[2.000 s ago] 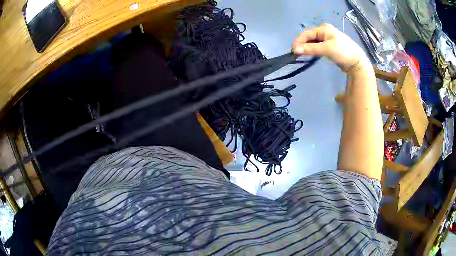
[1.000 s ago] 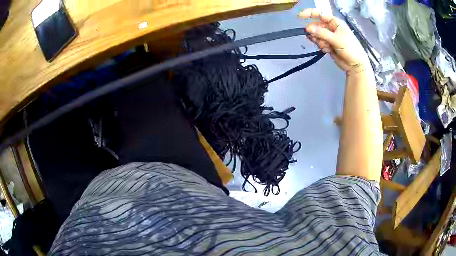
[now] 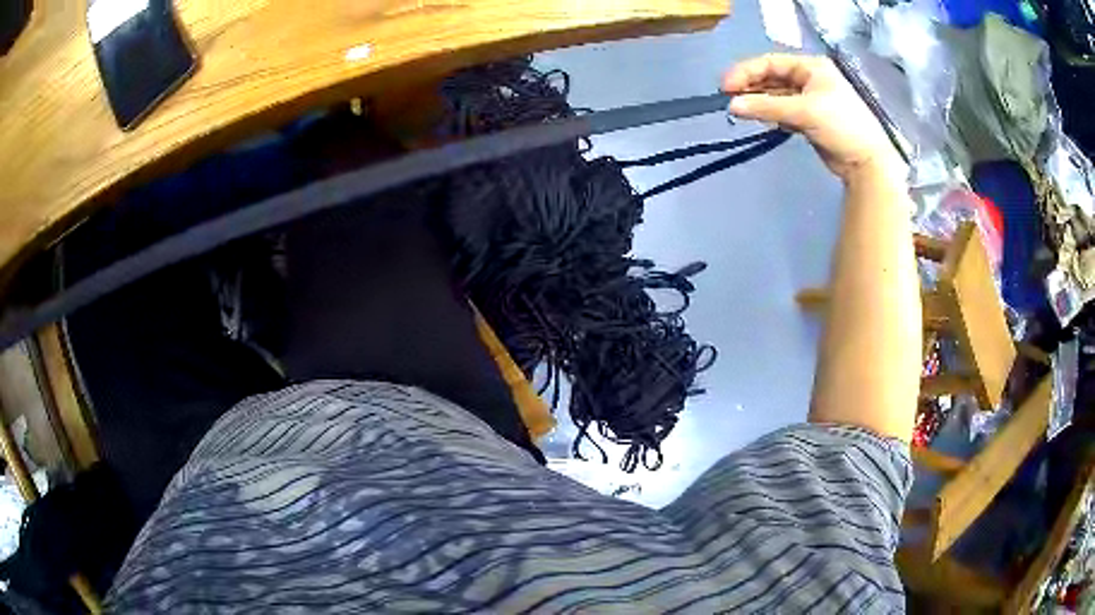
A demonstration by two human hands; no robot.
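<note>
My right hand (image 3: 799, 106) is raised at the upper right, beyond the table's end. Its fingertips pinch a flat black band (image 3: 360, 171). The band runs taut from there across my lap, below the table edge, and leaves the picture at the left rim. Thinner-looking black strands trail from the right hand back towards a large tangled pile of black bands (image 3: 546, 228) beside my leg. My left hand is out of the picture.
The wooden table (image 3: 276, 60) curves across the upper left, with a black mobile phone (image 3: 142, 60) and a small white piece (image 3: 358, 53) on it. A wooden stool (image 3: 979, 315) stands at right, near plastic-bagged goods (image 3: 895, 54). Grey-blue floor (image 3: 751, 264) shows beyond the pile.
Two seconds ago two black strands spanned my lap; now one flat band does. My right hand moved up, then slightly down again, still pinching. The view shifted, showing the table's end.
</note>
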